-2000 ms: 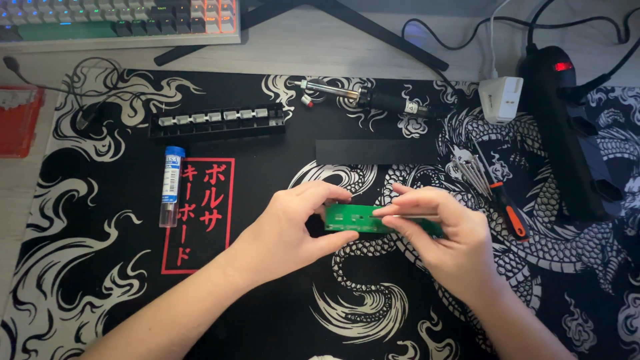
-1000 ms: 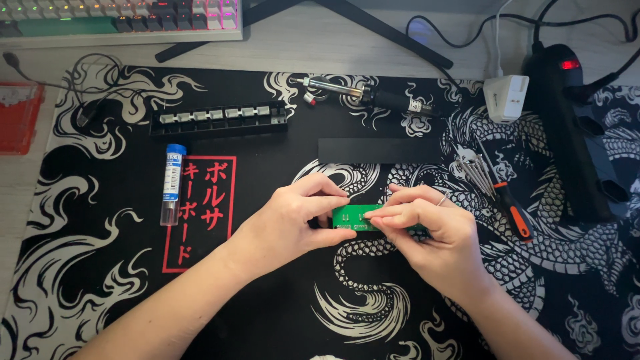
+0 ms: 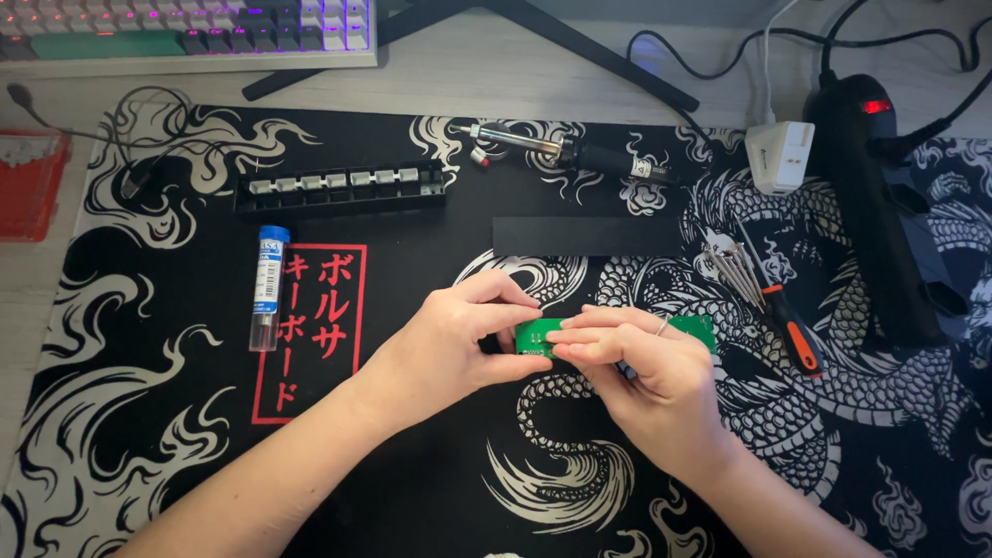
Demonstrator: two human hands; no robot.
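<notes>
Between my hands is a long green circuit board (image 3: 535,337), held low over the patterned desk mat. My left hand (image 3: 473,333) grips its left end, thumb at the lower edge and fingers at the upper edge. My right hand (image 3: 647,356) holds the board's middle, with fingertips on the face turned up and the thumb beneath; these fingers hide much of it. Small metal pins or solder points show near the left end. Part of a bluish thing shows under the right fingers, too covered to name. A flat black strip (image 3: 585,236) lies just beyond the board.
A black housing (image 3: 341,194) with a row of white parts lies at the back left, above a blue-capped clear tube (image 3: 270,291). A soldering iron (image 3: 558,147) lies at the back. Right are a screwdriver (image 3: 790,329), thin metal rods (image 3: 732,271) and a power strip (image 3: 876,232).
Two seconds ago my right hand was farther right on the board, with a slim rod-like thing at its fingers; now its fingertips lie on the board near the left hand.
</notes>
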